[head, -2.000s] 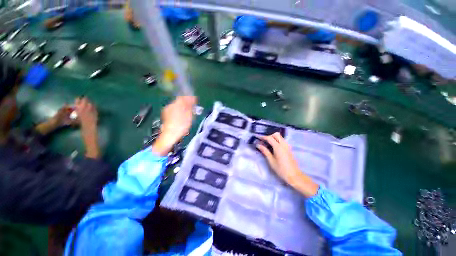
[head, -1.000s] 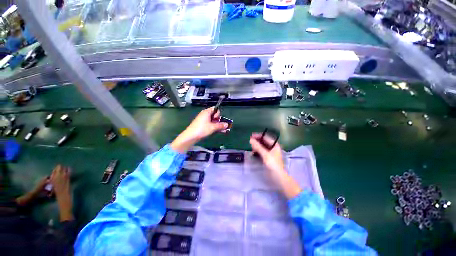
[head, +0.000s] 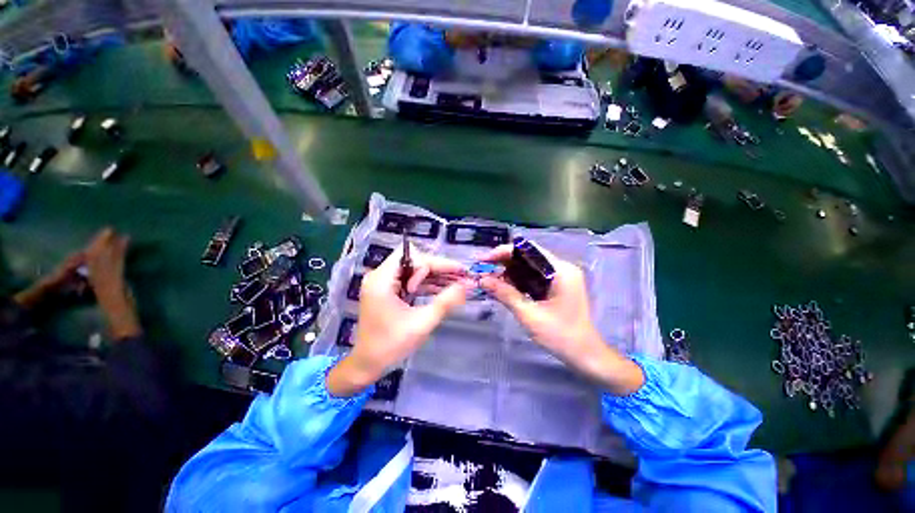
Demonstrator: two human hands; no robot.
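Observation:
My left hand (head: 396, 319) holds thin dark tweezers (head: 405, 263) upright between its fingers. My right hand (head: 555, 313) holds a black phone housing (head: 529, 269), tilted. The fingertips of both hands meet around a tiny bright blue piece (head: 485, 269); which hand grips it I cannot tell. Both hands are above a large whitish tray (head: 451, 376) with a wrinkled liner. Black housings lie in its left column, partly hidden by my left hand, and another housing (head: 479, 234) lies in its back row.
A heap of dark units with silver edges (head: 263, 306) lies left of the tray, and a heap of small rings (head: 818, 356) far right. A slanting grey post (head: 256, 110) stands at the back left. Another worker's hands (head: 108, 271) are at the left. A white power strip (head: 712, 38) is overhead.
My hands have come together over the tray. The dark unit seen in my left fingers no longer shows separately. The view has tilted down, showing more of the tray and the left heap.

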